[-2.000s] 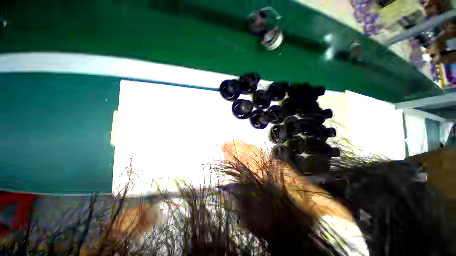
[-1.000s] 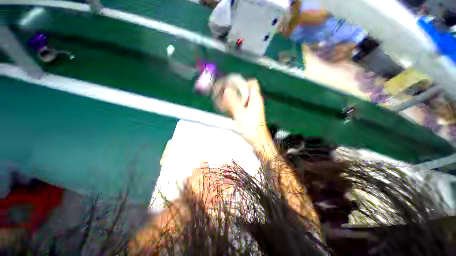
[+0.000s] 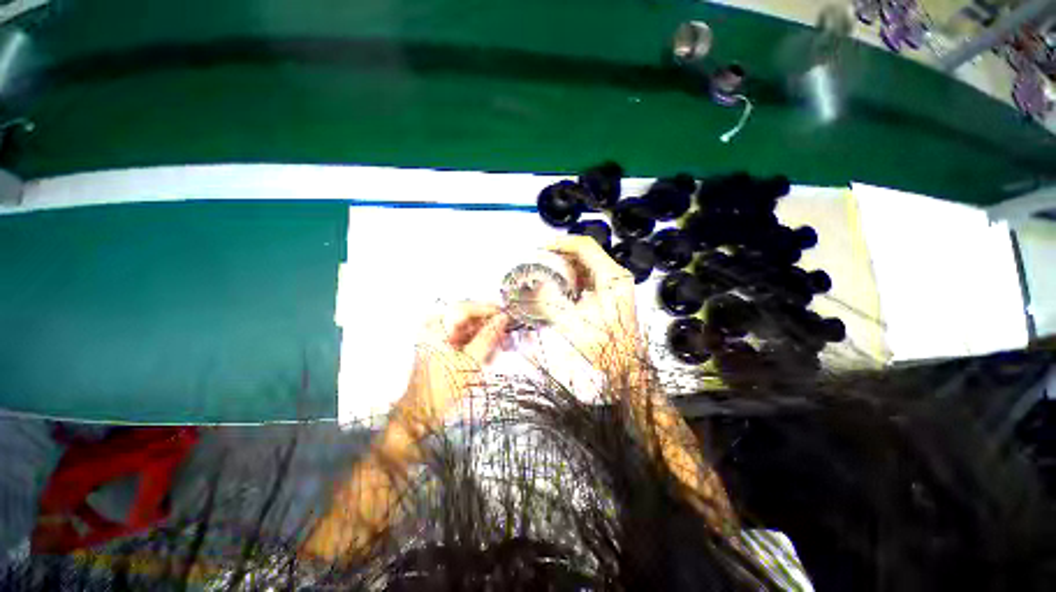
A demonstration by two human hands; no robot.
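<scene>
My right hand (image 3: 602, 306) grips a ring-shaped core (image 3: 534, 291), grey-beige with a slotted edge, above the white work sheet (image 3: 388, 301). My left hand (image 3: 457, 347) is at the lower left of the core, its fingers touching something at its lower edge. A small purple-pink patch shows between the hands; whether it is a purple housing I cannot tell. Hair partly hides both hands and forearms. Black flanged housings (image 3: 680, 291) stand massed on the sheet just right of my right hand.
The dark green conveyor belt (image 3: 347, 110) runs beyond a white rail (image 3: 266, 183). On it are a pale round part (image 3: 693, 42) and a purple part (image 3: 728, 83) with a white lead. Purple parts (image 3: 897, 21) lie at the far right. A red stool (image 3: 116, 486) is at lower left.
My right hand has drawn back from over the belt to the sheet, with the ring-shaped core in it. My left hand now meets it there. The view has shifted.
</scene>
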